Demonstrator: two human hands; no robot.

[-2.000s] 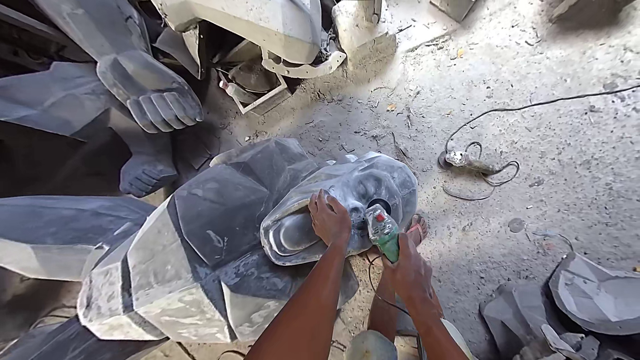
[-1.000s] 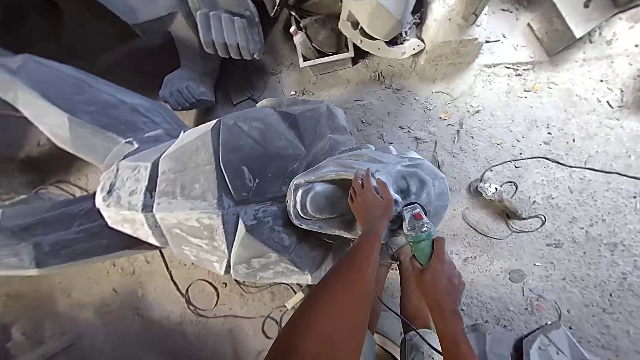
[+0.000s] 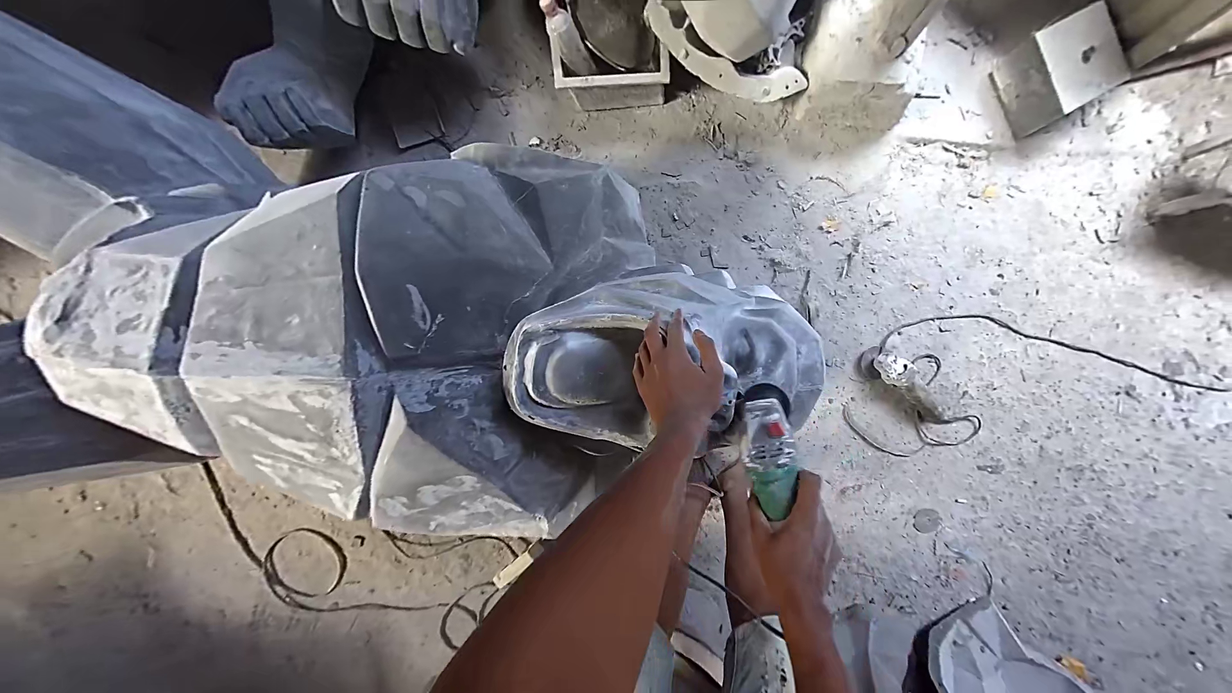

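A large faceted grey figure point(image 3: 279, 337) lies on the floor, its head point(image 3: 577, 371) with a wide hollow mouth toward the right. My left hand point(image 3: 679, 380) rests on the head beside the mouth, fingers spread, with no tool in it. Gripped in my right hand point(image 3: 797, 539) is an angle grinder point(image 3: 773, 472) with a green body and a silver-grey front. The grinder's dark disc point(image 3: 767, 394) meets the head near the eye hollow; whether it spins cannot be told. My right fingers are partly hidden by the grinder's body.
Black cable point(image 3: 1039, 337) runs to a connector point(image 3: 893, 370) on the dusty floor at right. More cable point(image 3: 305, 558) loops below the figure. A light box point(image 3: 616, 91) holding a bottle stands at the top, near a sculpted fist point(image 3: 289, 106). Faceted pieces point(image 3: 982, 650) lie at lower right.
The grinder in my right hand has moved from the middle of the eye area to the head's near edge. My left hand stays on the head by the mouth. The view has shifted.
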